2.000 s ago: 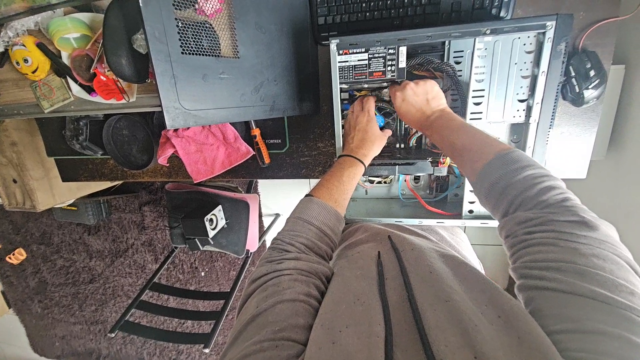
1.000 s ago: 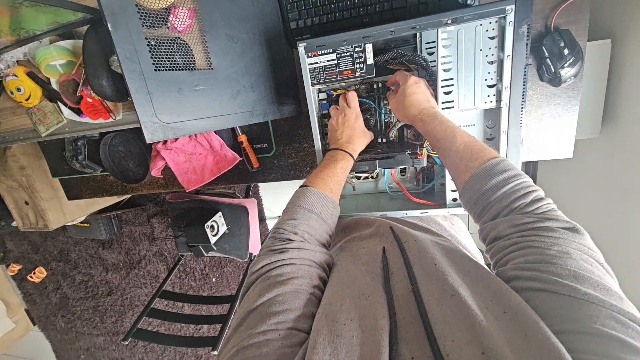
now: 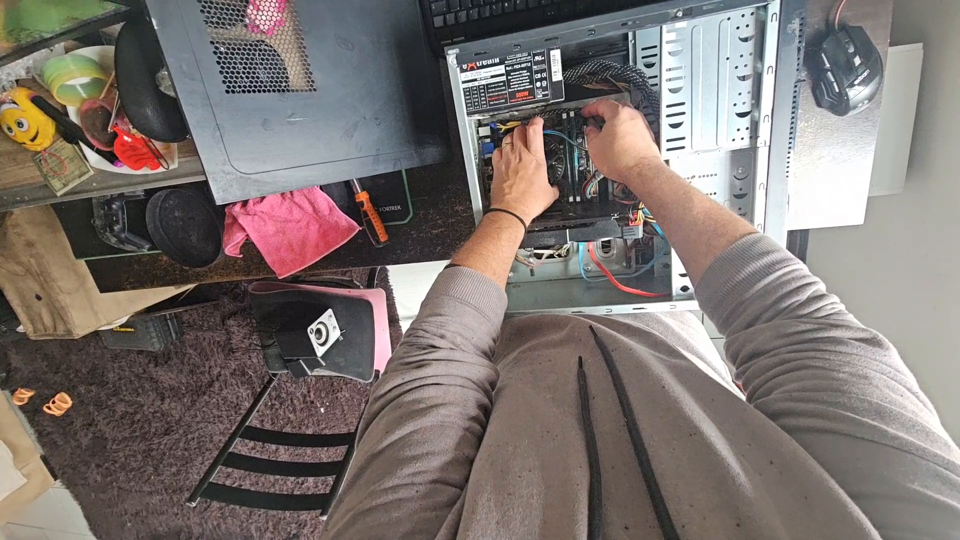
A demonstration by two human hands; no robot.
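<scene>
An uncovered desktop computer case (image 3: 739, 90) lies on its side before me, with a power supply (image 3: 510, 81) at its upper left. My left hand (image 3: 523, 171) rests inside it over the motherboard, beside the round fan of a cooler (image 3: 555, 159), fingers spread. Whether it holds anything is hidden. Near the memory slots and the sleeved cable bundle (image 3: 611, 75), my right hand (image 3: 621, 141) has its thumb and fingers pinched at a dark part, perhaps a connector; its grip is not clear. A red cable (image 3: 619, 281) and a graphics card (image 3: 577, 231) lie nearer to me.
The black side panel (image 3: 330, 112) is left of the case, above a pink cloth (image 3: 292, 229) and an orange-handled screwdriver (image 3: 370, 214). A keyboard (image 3: 487, 11) borders the case's far side; a mouse (image 3: 847, 71) lies right. A chair (image 3: 281, 450) with a small speaker (image 3: 321, 334) stands lower left.
Both hands stay inside the case. My left hand's fingers have shifted slightly over the board; two seconds ago a blue thing showed beside them.
</scene>
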